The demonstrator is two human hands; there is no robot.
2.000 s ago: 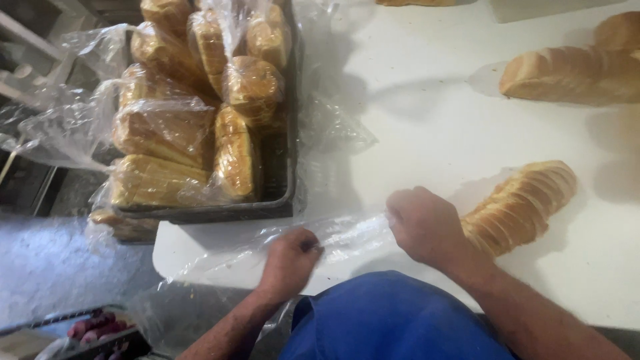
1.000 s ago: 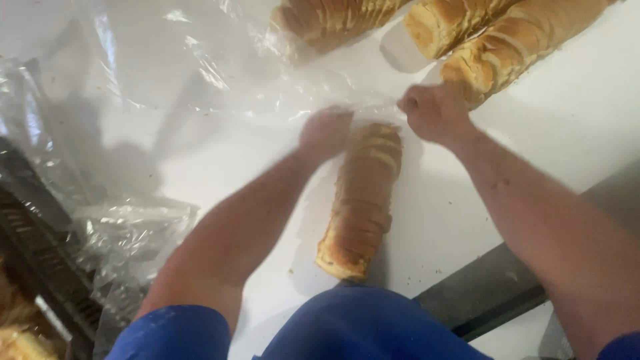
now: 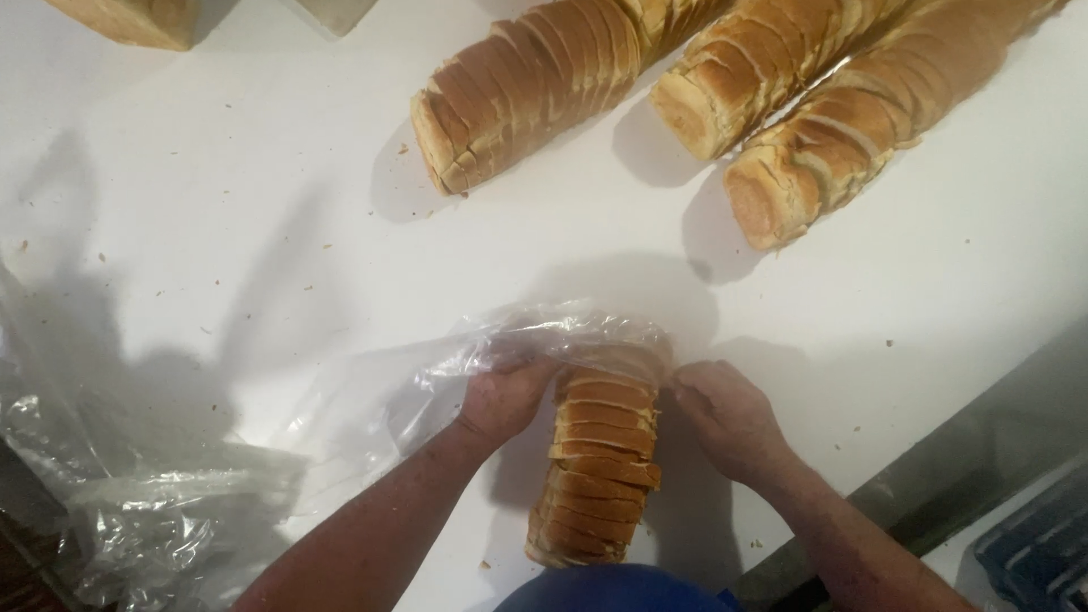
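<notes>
A sliced loaf of bread (image 3: 603,463) lies on the white table (image 3: 544,255) just in front of my body, its near end by my blue clothing. Over its far end is the mouth of a clear plastic bag (image 3: 586,331), which trails off to the left. My left hand (image 3: 510,395) grips the bag's edge at the loaf's left side; some of its fingers are hidden under the film. On the right side of the loaf, my right hand (image 3: 727,416) pinches the other edge of the bag between thumb and fingers.
Several sliced loaves (image 3: 535,93) lie across the far side of the table. More clear plastic bags (image 3: 144,518) are heaped at the lower left. Part of another loaf (image 3: 140,17) shows at the top left. A blue crate (image 3: 1037,544) is at the lower right, past the table edge.
The bag, stretched beyond the loaf's far end one second ago, now covers that end. Both hands have come nearer my body, one on each side of the loaf. The view has shifted.
</notes>
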